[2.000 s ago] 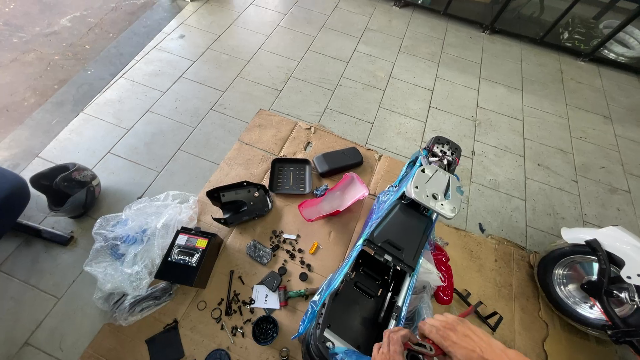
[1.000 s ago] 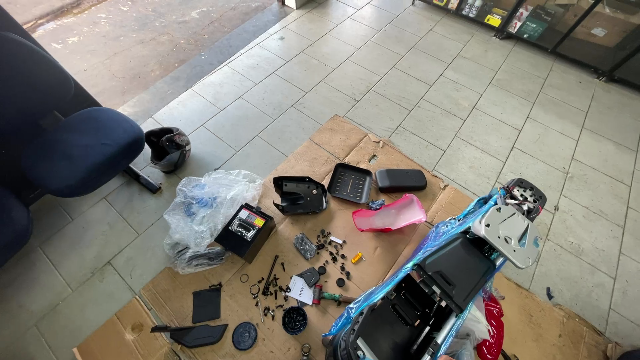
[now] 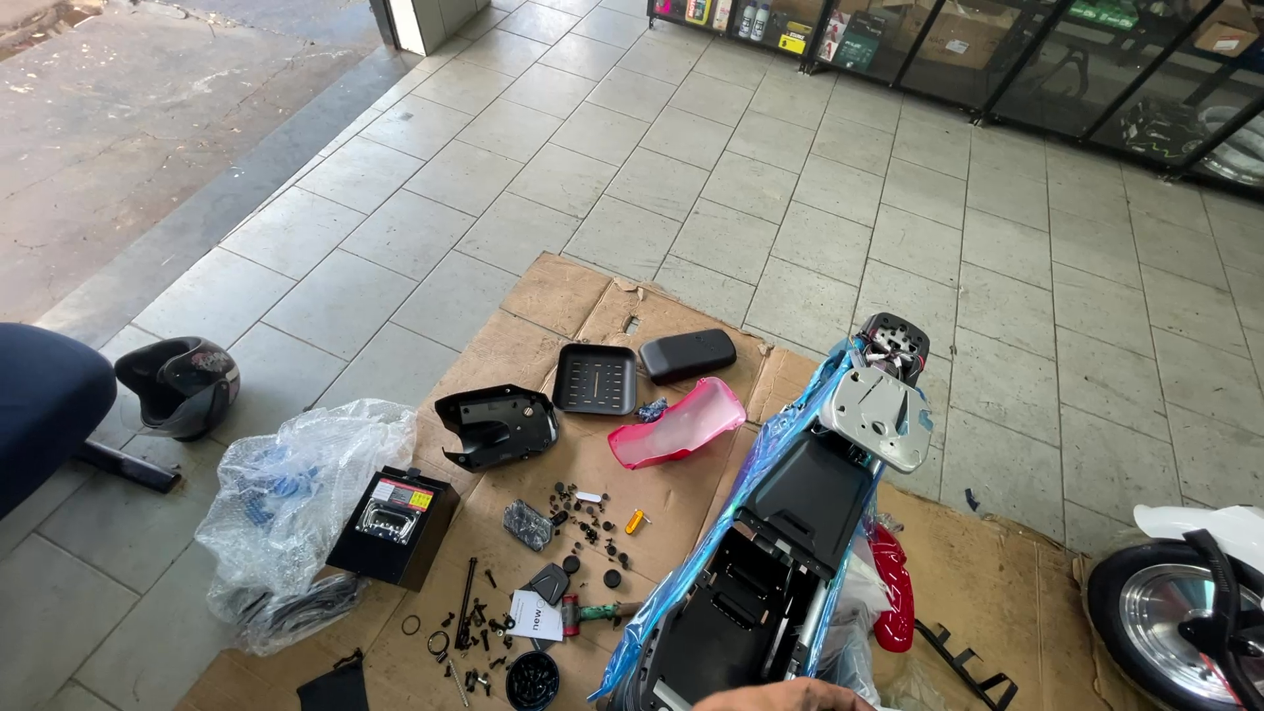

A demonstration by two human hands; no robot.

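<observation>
My right hand (image 3: pixel 785 696) shows only in part at the bottom edge, over the near end of a scooter body; its fingers and anything in them are hidden. My left hand is out of sight. The scooter body has blue plastic film (image 3: pixel 760 464) along its side, an uncovered black storage compartment (image 3: pixel 726 602), a black panel (image 3: pixel 810 499) and a grey metal rear rack (image 3: pixel 877 417). Left of it lie a green-and-red-handled tool (image 3: pixel 592 612), a white card (image 3: pixel 536 617), loose bolts (image 3: pixel 479 622) and a black round dish of small parts (image 3: pixel 532 679).
Cardboard (image 3: pixel 553 296) covers part of the tiled floor. On it lie a pink-and-white cover (image 3: pixel 681 425), a black tray (image 3: pixel 595 379), a black shell (image 3: pixel 499 427) and a battery-like box (image 3: pixel 392 528). Bubble wrap (image 3: pixel 296 494) and a helmet (image 3: pixel 181 387) lie left, a wheel (image 3: pixel 1165 622) right.
Two seconds ago both my hands were at the near end of the scooter body; now only part of one shows there. The view has shifted.
</observation>
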